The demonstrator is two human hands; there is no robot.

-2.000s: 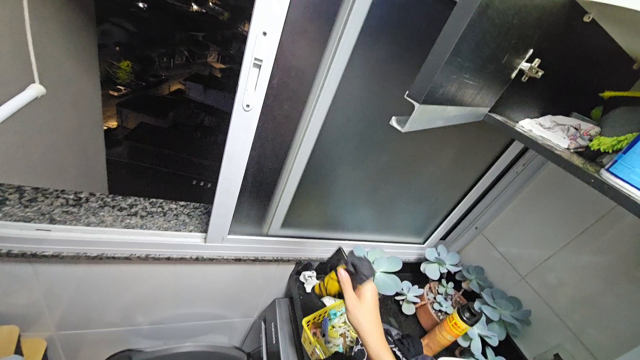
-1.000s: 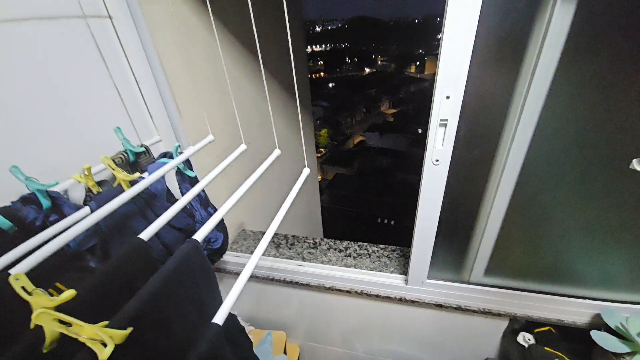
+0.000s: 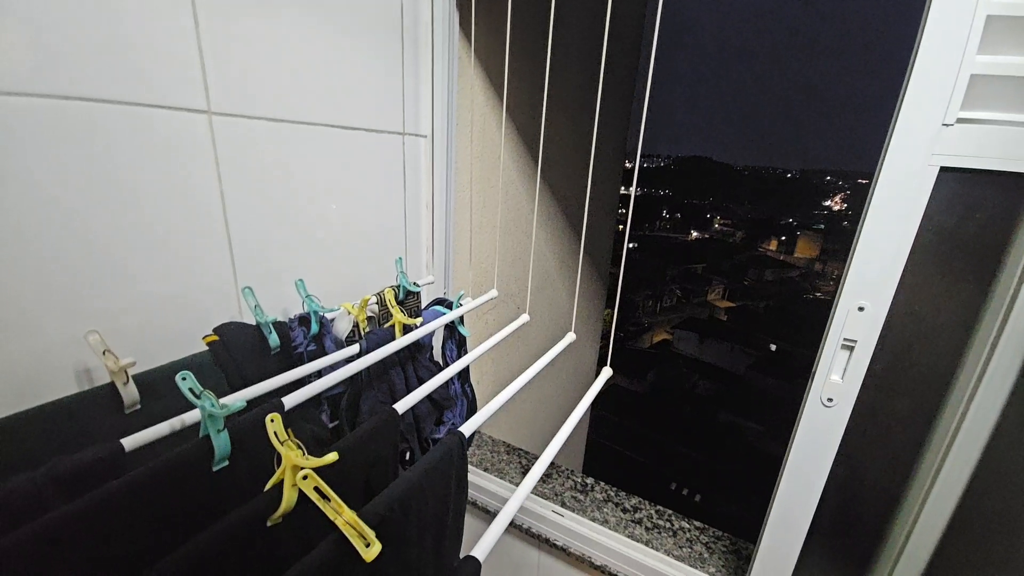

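Note:
Neither of my hands shows in the head view. Several white rods of a hanging clothes drying rack [image 3: 538, 460] run from lower left toward the window, held up by thin cords. Dark garments [image 3: 384, 496] drape over the rods. Two yellow plastic clothespins, one upright [image 3: 290, 468] and one lying aslant [image 3: 338, 514], grip the dark cloth in front. A teal clothespin [image 3: 210, 418] and a whitish clothespin [image 3: 116, 372] sit farther left. More teal and yellow clothespins hold small dark and blue garments [image 3: 456, 384] at the back.
White tiled wall [image 3: 320, 192] stands behind the rack on the left. On the right, a sliding window's white frame [image 3: 852, 336] borders an opening onto a night view of buildings and lights. A speckled granite sill [image 3: 624, 512] lies beneath it.
The view has swung left, away from the plants and the cupboard, to the drying rack. The hand seen near the yellow basket two seconds ago has left the view.

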